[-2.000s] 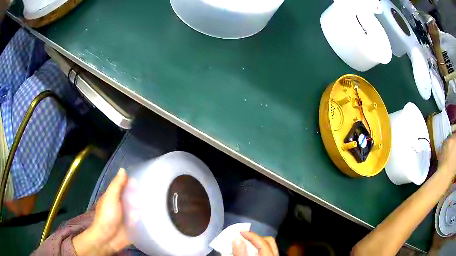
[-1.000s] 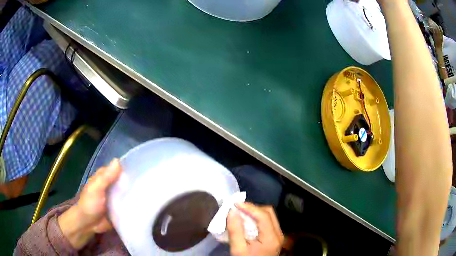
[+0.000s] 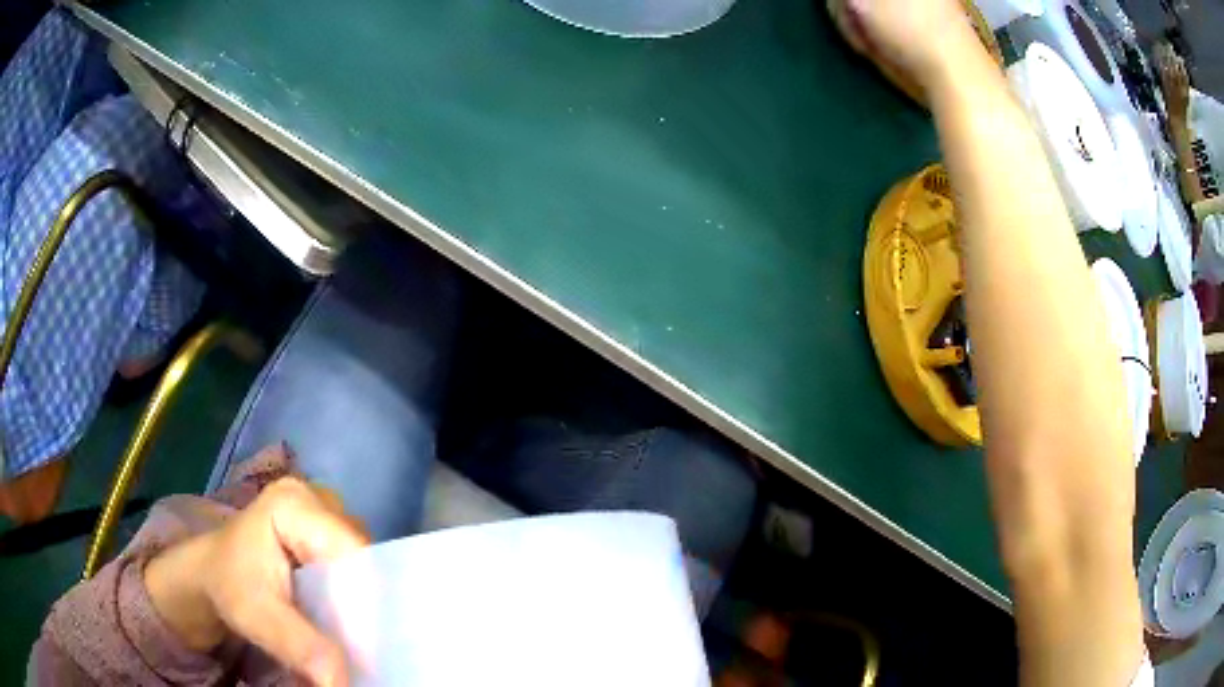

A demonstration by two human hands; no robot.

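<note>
The frosted white cover (image 3: 517, 604) is tilted over my lap, cut off by the bottom edge; its smooth pale side faces me. My left hand (image 3: 275, 577) holds it at its left side, fingers against the wall. My right hand is not in view, and neither is the wiping cloth. The dark round patch of the cover is not visible now.
A yellow-tan base housing (image 3: 913, 309) lies on the green workbench (image 3: 604, 215), its fan partly hidden by another person's arm (image 3: 1040, 376). White round parts (image 3: 1074, 141) stand along the right. A frosted drum (image 3: 638, 11) shows at the top. A checked garment is at left.
The cover has been turned and moved lower, so its dark patch is gone from view. My right hand and the cloth have left view. The other person's arm now reaches a second yellow base.
</note>
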